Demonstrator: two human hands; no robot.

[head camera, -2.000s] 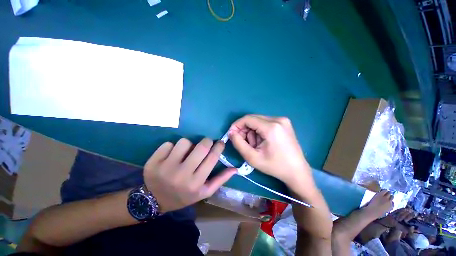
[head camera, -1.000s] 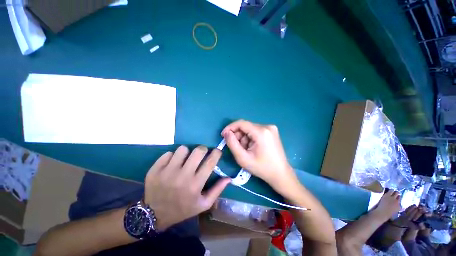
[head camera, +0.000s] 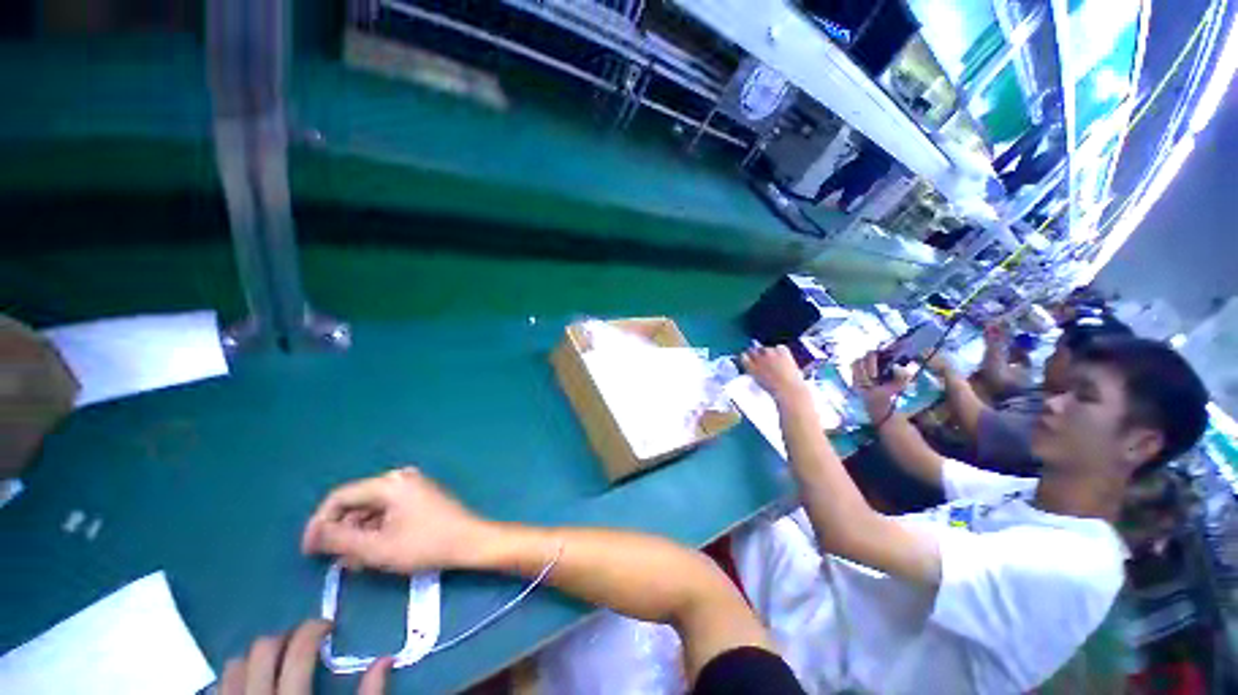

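Observation:
A white rounded-square plastic frame (head camera: 424, 618) with an open centre is between my hands at the lower left. A thin white wire (head camera: 496, 614) trails from its right side toward my right forearm. My left hand (head camera: 302, 665) grips the frame's lower edge between fingers and thumb; the bottom picture edge cuts it off. My right hand (head camera: 401, 523) is at the frame's upper edge, fingertips pinched at its upper left corner. The hand hides that part, and no small piece can be made out in the fingertips.
A blank white sheet (head camera: 116, 645) lies at lower left, with two small white scraps (head camera: 83, 523) above it. A carton of clear plastic (head camera: 608, 414) stands right of my hands. A metal upright (head camera: 258, 177) rises at upper left. Co-workers, the nearest in a white shirt (head camera: 1005, 550), sit at right.
The view has swung up and to the right, so my hands and the frame appear lower left and the co-workers show. Both hands remain at the frame.

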